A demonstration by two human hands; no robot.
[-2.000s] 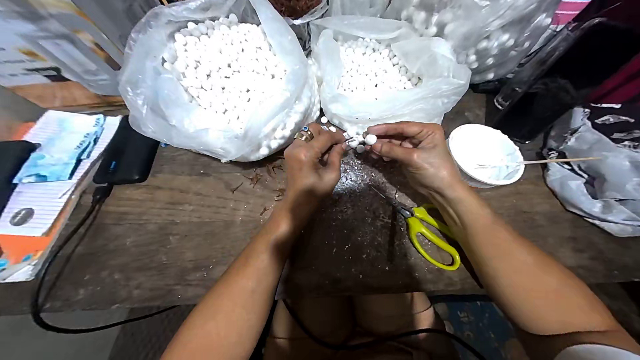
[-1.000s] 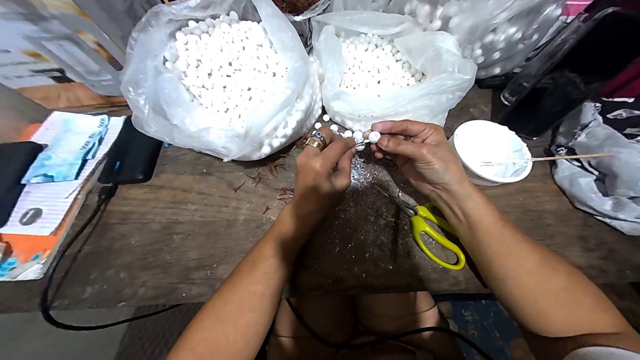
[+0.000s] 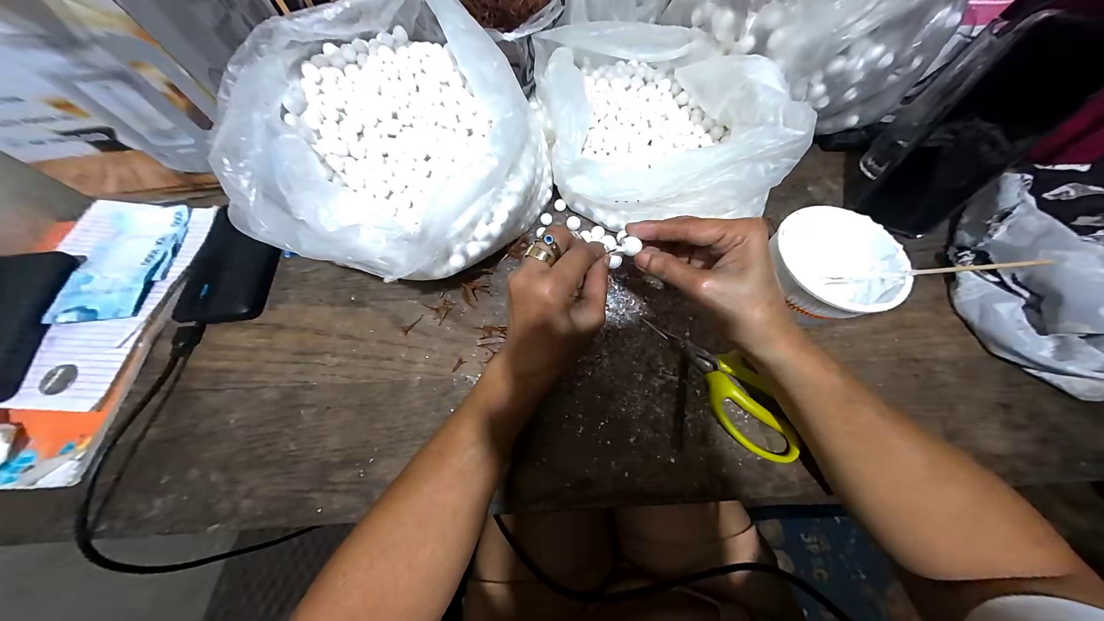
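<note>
My right hand (image 3: 711, 267) pinches a small white foam ball (image 3: 631, 247) between thumb and index finger. My left hand (image 3: 559, 289), with rings on it, is closed at the fingertips just left of that ball; what it pinches is too small to make out. Several more white balls (image 3: 573, 222) lie behind and around the fingertips, before two plastic bags of white balls, a larger one (image 3: 483, 198) and a smaller one (image 3: 690, 185). Scissors with yellow-green handles (image 3: 720, 414) lie beside my right forearm. White powder (image 3: 623, 306) is scattered on the wood below my fingertips.
At right stand a white tub (image 3: 780, 259) with white paste and a wooden stick (image 3: 983, 268), and a crumpled plastic bag (image 3: 1026, 319). At left lie a black power bank (image 3: 226, 276) with a cable and a notebook (image 3: 95, 354) with a banknote. Brown bits (image 3: 444, 310) dot the wooden table.
Both hands stay close together at the same place, with small shifts of the fingers. The scissors have not moved.
</note>
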